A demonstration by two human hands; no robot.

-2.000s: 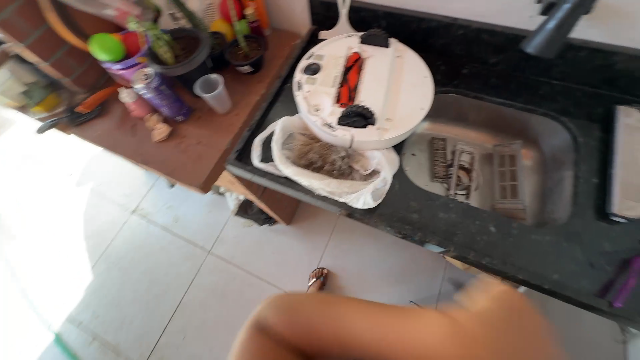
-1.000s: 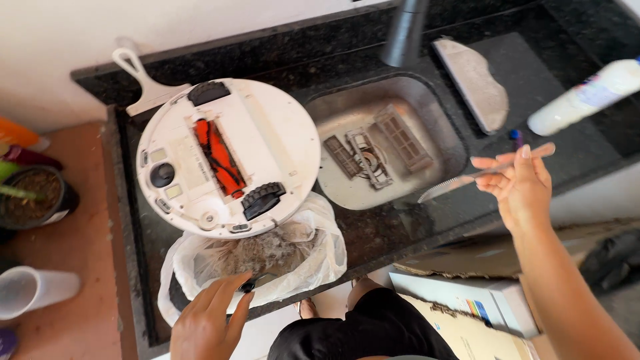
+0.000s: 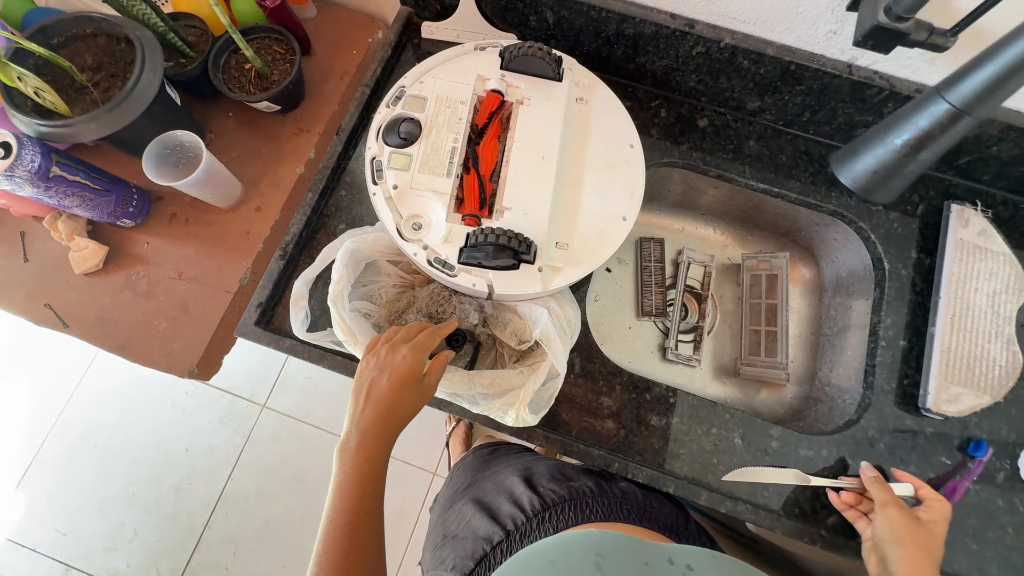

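My left hand (image 3: pixel 404 372) holds a small black part (image 3: pixel 457 340) between thumb and fingers, over the open white plastic bag (image 3: pixel 524 392). Grey dust and lint (image 3: pixel 432 308) fill the bag. My right hand (image 3: pixel 892 512) grips a serrated table knife (image 3: pixel 772 476) by its handle, blade pointing left, above the front of the counter. An upturned white robot vacuum (image 3: pixel 592 160) rests behind the bag and partly overhangs it. Its red and black roller brush (image 3: pixel 484 160) sits in the slot, between two black wheels.
A steel sink (image 3: pixel 832 320) holds a dark filter (image 3: pixel 651 278), a clear frame (image 3: pixel 690 308) and a gridded filter frame (image 3: pixel 764 318). Right of it lie a mop pad plate (image 3: pixel 972 312) and a purple item (image 3: pixel 964 476). Potted plants (image 3: pixel 256 68), a can (image 3: pixel 72 180) and a plastic cup (image 3: pixel 192 170) stand left.
One second ago the knife was in my right hand and my left hand was at the bag with a dark part. The view has shifted, showing more of the brown table now.
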